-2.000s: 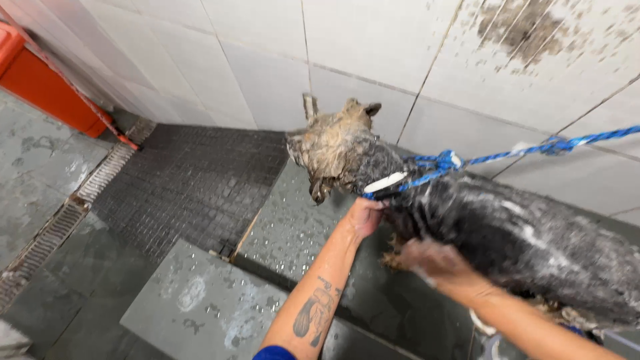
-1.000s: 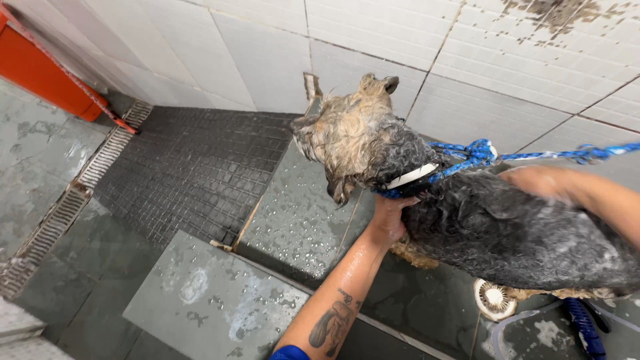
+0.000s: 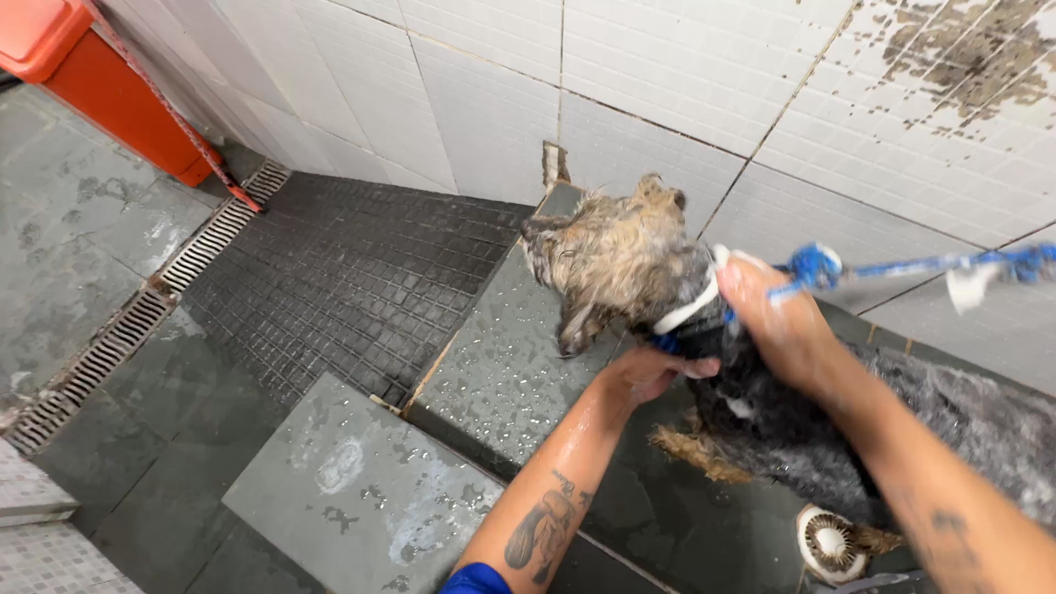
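A wet dog [image 3: 623,247] with a tan head and a dark, lathered back stands on grey stone slabs beside a tiled wall. Around its neck are a white band [image 3: 691,304] and a blue rope [image 3: 907,266] that runs off to the right. Below the neck, my left hand [image 3: 656,373] rests against the dog's throat and chest, its fingers partly hidden by fur. My right hand [image 3: 763,301] lies on top of the neck at the band, with soapy foam on it. Whether its fingers grip the band or only press on it, I cannot tell.
A round drain cover [image 3: 832,540] lies below the dog's body. Wet stone steps [image 3: 363,487] are at front left, and a dark mesh-patterned surface [image 3: 371,272] lies beyond. A long floor grate [image 3: 107,355] runs past an orange bin [image 3: 132,91] and a red-and-white pole [image 3: 157,95].
My right hand has moved from the dog's back forward to its neck. My left hand stays under the neck. The dog's head still faces left.
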